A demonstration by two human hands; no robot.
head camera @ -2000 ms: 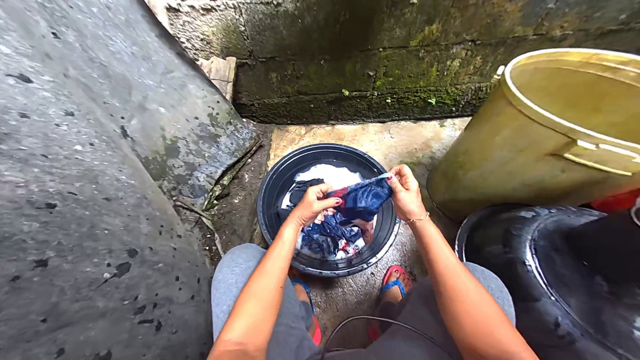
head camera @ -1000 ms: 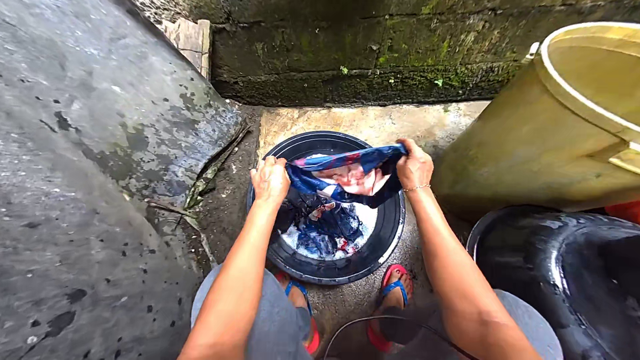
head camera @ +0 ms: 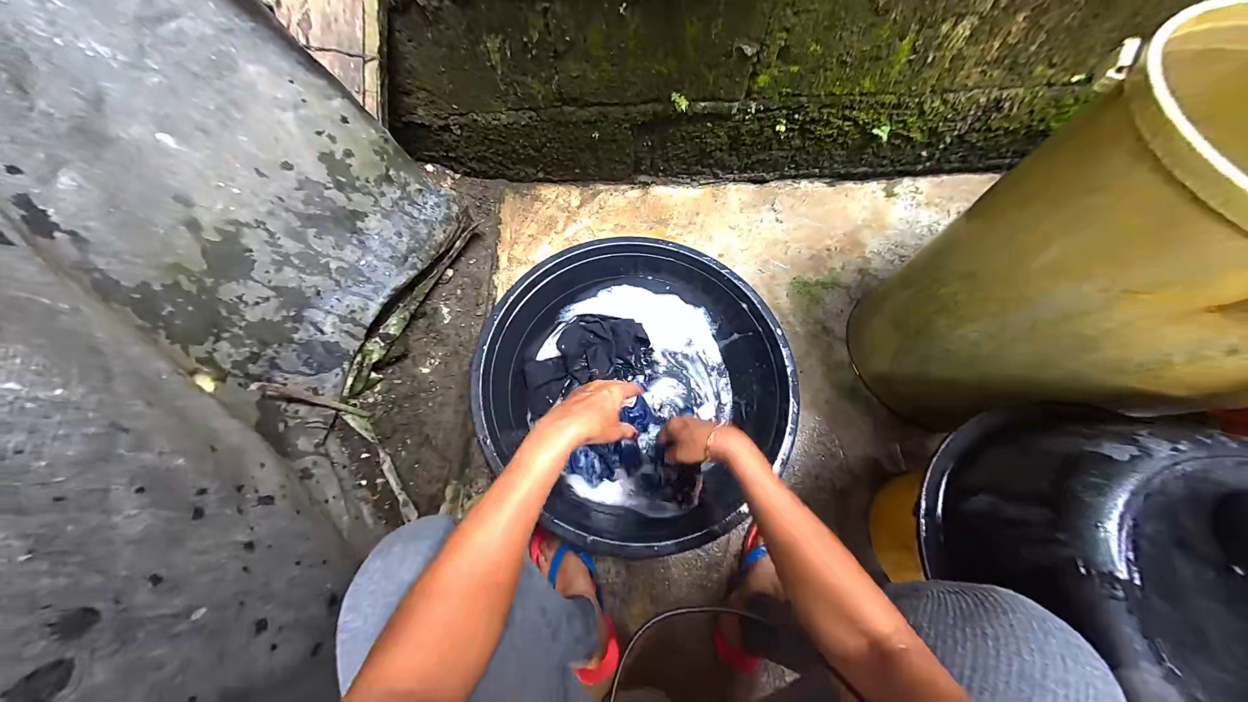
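Note:
A round black plastic basin (head camera: 751,341) stands on the ground between my feet, with white suds (head camera: 673,317) and wet clothes in it. My left hand (head camera: 592,411) is over the wet dark blue cloth (head camera: 595,468), fingers partly spread and touching or just above it. Beside it, my right hand (head camera: 688,441) is down at the cloth, its fingers blurred and partly hidden, so its hold cannot be told. A black garment (head camera: 600,346) lies bunched toward the back left of the basin.
A tall yellowish plastic barrel (head camera: 1053,292) stands at the right, near a large black tub (head camera: 1053,487). A mossy block wall (head camera: 731,97) runs behind. Grey sheeting (head camera: 244,244) rises at the left, with dry sticks (head camera: 400,322) along its edge.
Both hands have come down into the basin. The blue patterned cloth stretched between them a second ago is no longer held up.

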